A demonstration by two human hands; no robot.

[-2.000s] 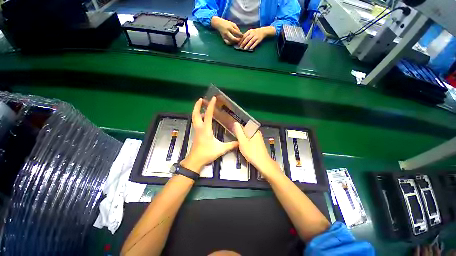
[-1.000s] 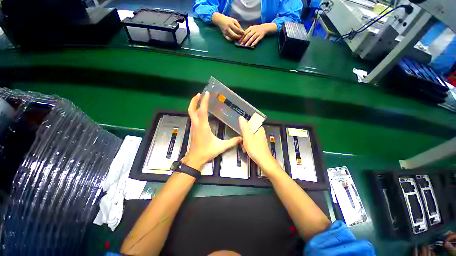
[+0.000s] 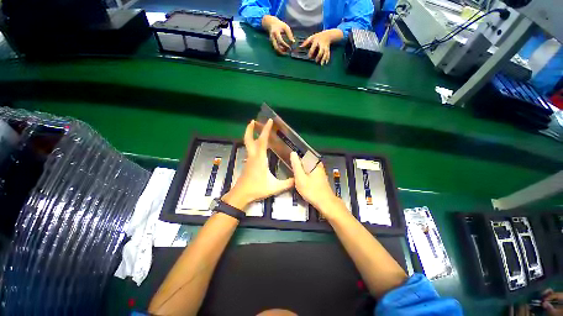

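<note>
A silver display module with a dark flex cable on its back is held tilted above the foam tray. My left hand grips its upper left end with the fingers. My right hand grips its lower right end, thumb on the back. The black foam tray lies below, with several silver modules in its slots, partly hidden by my hands. The module's front is turned away.
Ridged clear blister trays stand at left, beside a crumpled white cloth. A black mat lies under my forearms. A separate module and phone frames lie right. Across the belt, a person's hands hold a dark part.
The module has tilted back from its flatter facing pose of a second ago and sits slightly lower. Across the belt, the person's hands have moved apart around the dark part.
</note>
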